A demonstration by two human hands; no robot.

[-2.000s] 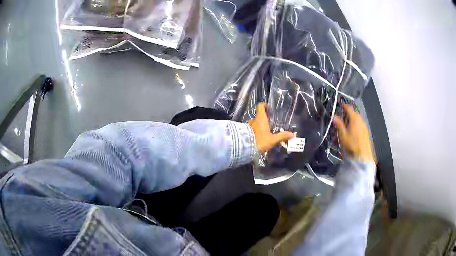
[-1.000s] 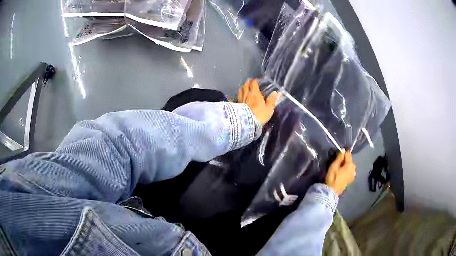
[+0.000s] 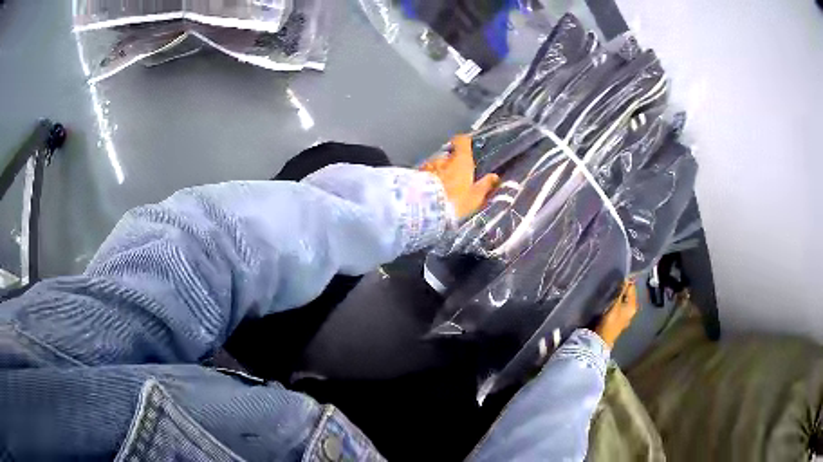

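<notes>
A bundle of polybagged dark garments (image 3: 564,226) is tilted on its side in front of me, with the edges of its stacked bags showing. A thin white strap (image 3: 591,179) runs across its middle. My left hand (image 3: 465,180) grips the bundle's left edge near one end of the strap. My right hand (image 3: 620,314) grips the bundle's lower right edge near the strap's other end; its fingertips are partly hidden by the bundle.
Flat polybagged garments (image 3: 185,25) lie on the grey floor at upper left. More bagged goods with bright blue (image 3: 469,32) are at the top. A metal frame (image 3: 32,207) stands at left. An olive sack (image 3: 740,392) lies at lower right beside the white wall (image 3: 758,162).
Both hands took hold of the bundle near its strap. It has tipped from lying flat onto its side, showing the stacked edges. A bag with a white label has come into view behind it.
</notes>
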